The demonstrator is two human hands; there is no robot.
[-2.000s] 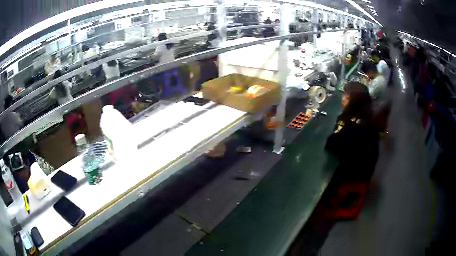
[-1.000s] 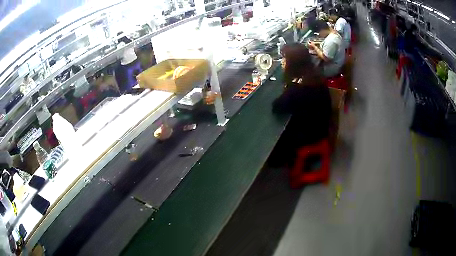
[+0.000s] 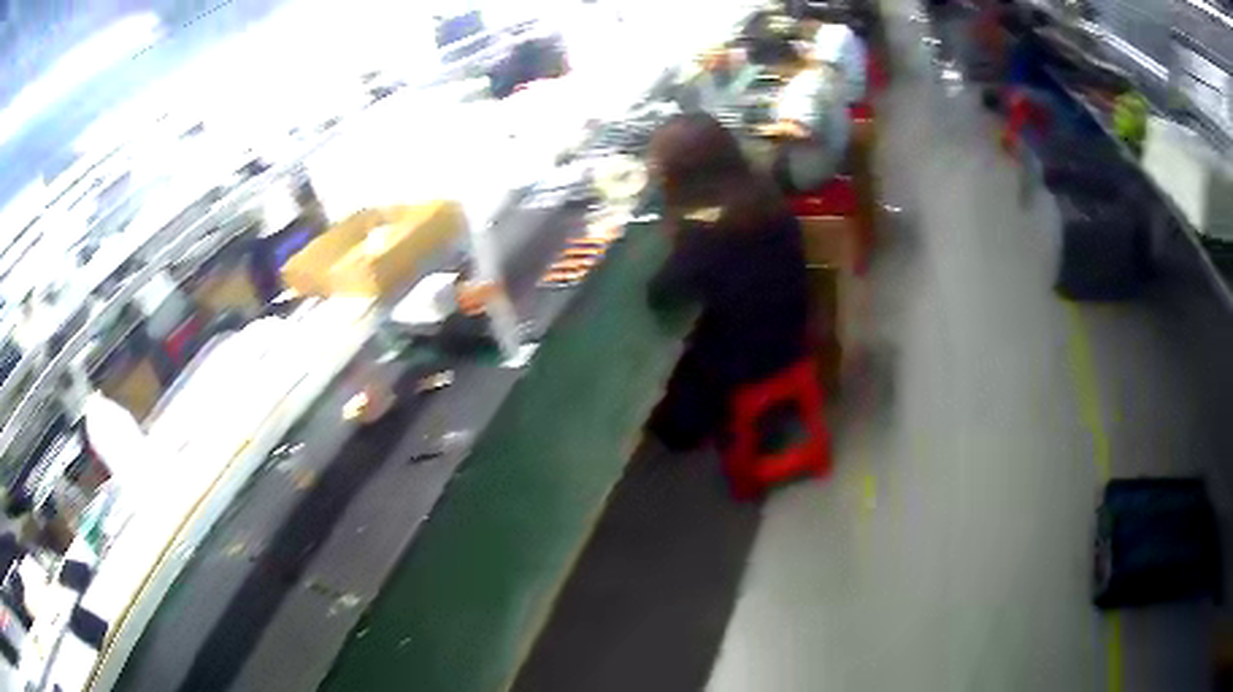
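Note:
Neither of my hands is in the picture. The view is blurred. Nearest in front of me lie a green bench strip point(image 3: 473, 507) and, to its left, a dark grey surface point(image 3: 406, 466) with a few small loose items. A raised white shelf point(image 3: 203, 453) runs along the left. Dark flat phones point(image 3: 87, 625) lie at its near left end, too blurred to tell in detail. An open yellow-tan box point(image 3: 375, 253) stands at the shelf's far end. A tray with orange and dark units point(image 3: 577, 257) lies farther along the bench.
A person in dark clothes point(image 3: 744, 277) sits at the bench's right edge on a red stool point(image 3: 776, 430). More people sit beyond. A white post point(image 3: 495, 291) rises beside the bench. To the right are the aisle floor point(image 3: 967, 446), a yellow line and a dark bin-like object point(image 3: 1156, 541).
The view has swung to the right, so the shelf, box and seated person have shifted left in the picture. More of the aisle and the dark object at right now show.

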